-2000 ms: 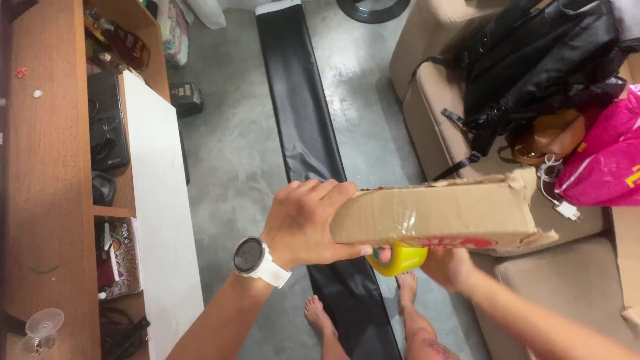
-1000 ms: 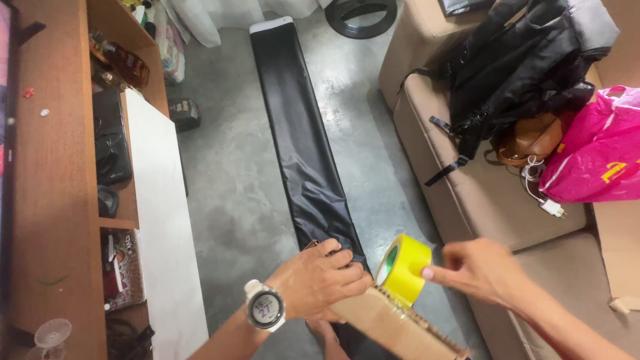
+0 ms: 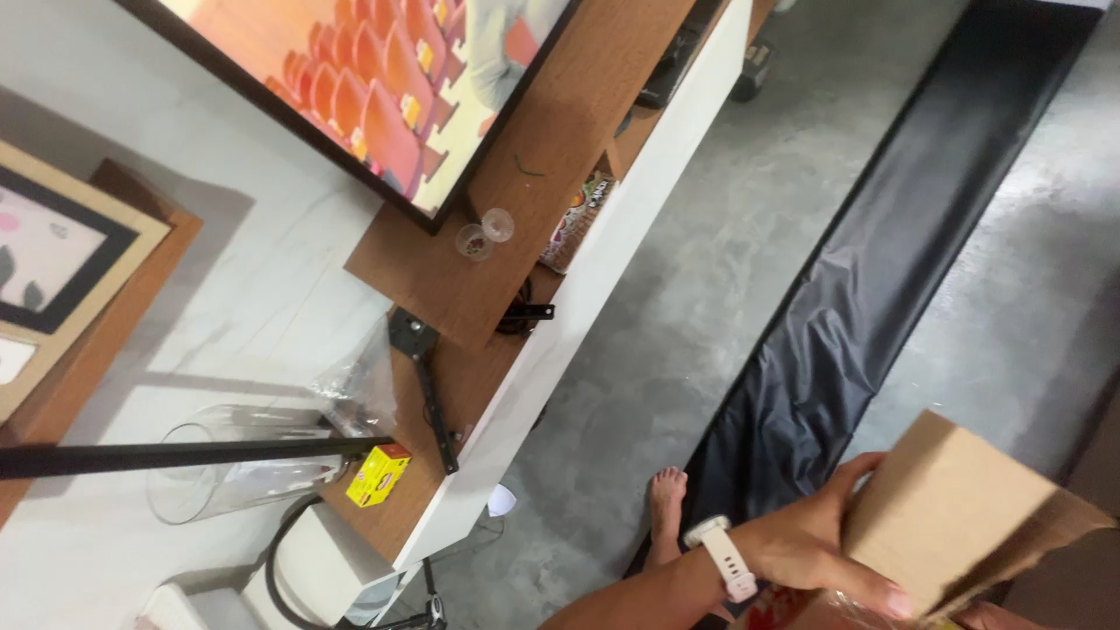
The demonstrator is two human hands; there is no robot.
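My left hand (image 3: 814, 547), with a white watch strap (image 3: 724, 560) on its wrist, grips a cardboard box (image 3: 954, 516) at the lower right, thumb on one side and fingers behind. The box is tilted and its torn edge faces right. Only a small part of my right hand (image 3: 989, 615) shows at the bottom edge, under the box; its fingers are mostly hidden. A sliver of yellow beside it may be the tape roll. Behind the box a long black sheet-like cover (image 3: 875, 289) lies on the floor.
A low wooden cabinet with a white front (image 3: 604, 262) runs along the left, below a lit screen (image 3: 385, 79). On it stand a yellow box (image 3: 378, 475), small clear cups (image 3: 486, 234) and a tall glass vase (image 3: 254, 468). A bare foot (image 3: 668, 503) is beside the black cover.
The view has swung far left, toward the cabinet and screen. The box has tipped up in my left hand. My right hand, beside the yellow tape roll one second ago, is now mostly behind the box.
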